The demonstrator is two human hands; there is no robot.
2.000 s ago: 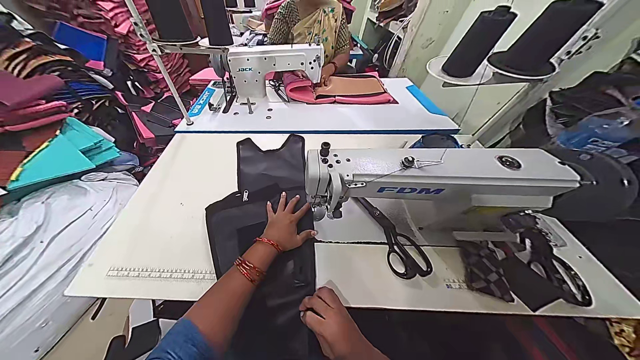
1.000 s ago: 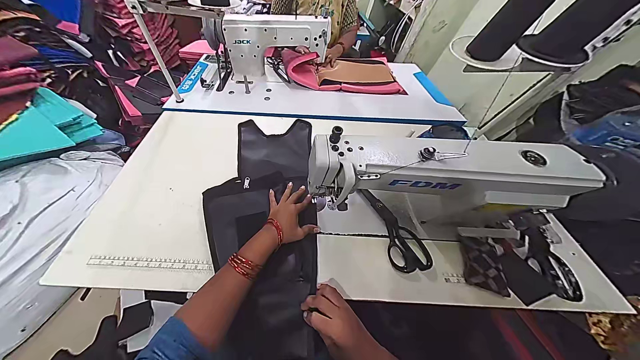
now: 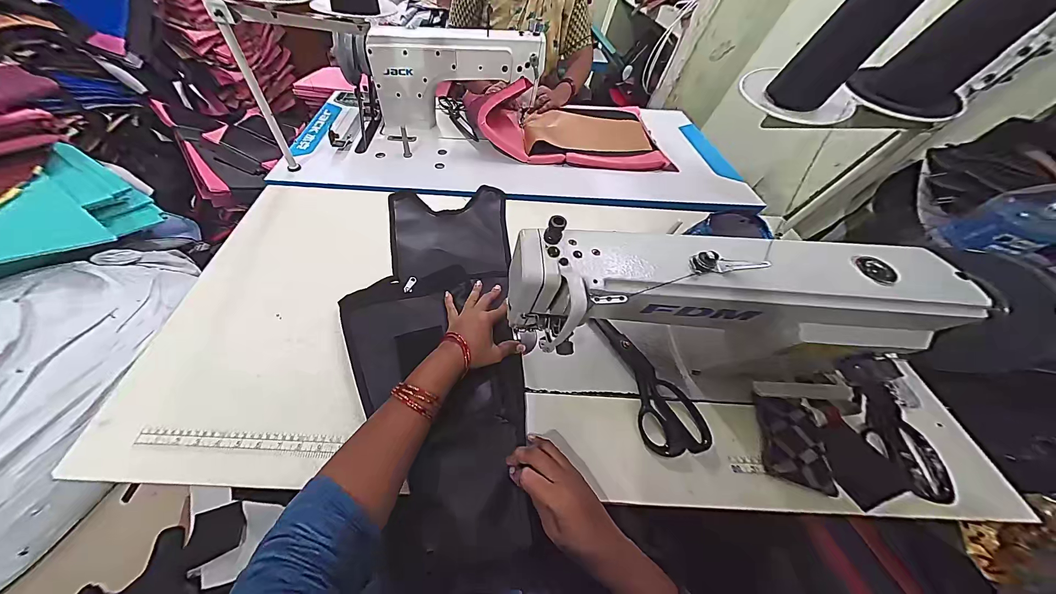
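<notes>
Black fabric panels with a silver zipper pull lie on the white sewing table, their right edge at the needle area of an industrial sewing machine. My left hand rests flat on the fabric, fingers spread, thumb close to the presser foot. Nearer the table's front edge, my right hand pinches the fabric's right edge between thumb and fingers. Black-handled scissors lie on the machine bed, right of the fabric. The needle tip is hidden.
A printed ruler scale runs along the table's front left. Behind stands another sewing machine, where a person works pink and tan fabric. Dark scraps lie front right. Teal fabric pieces are stacked at left; thread cones stand upper right.
The view has shifted somewhat. Both hands keep nearly the same places on the black fabric, and the scissors have not plainly moved.
</notes>
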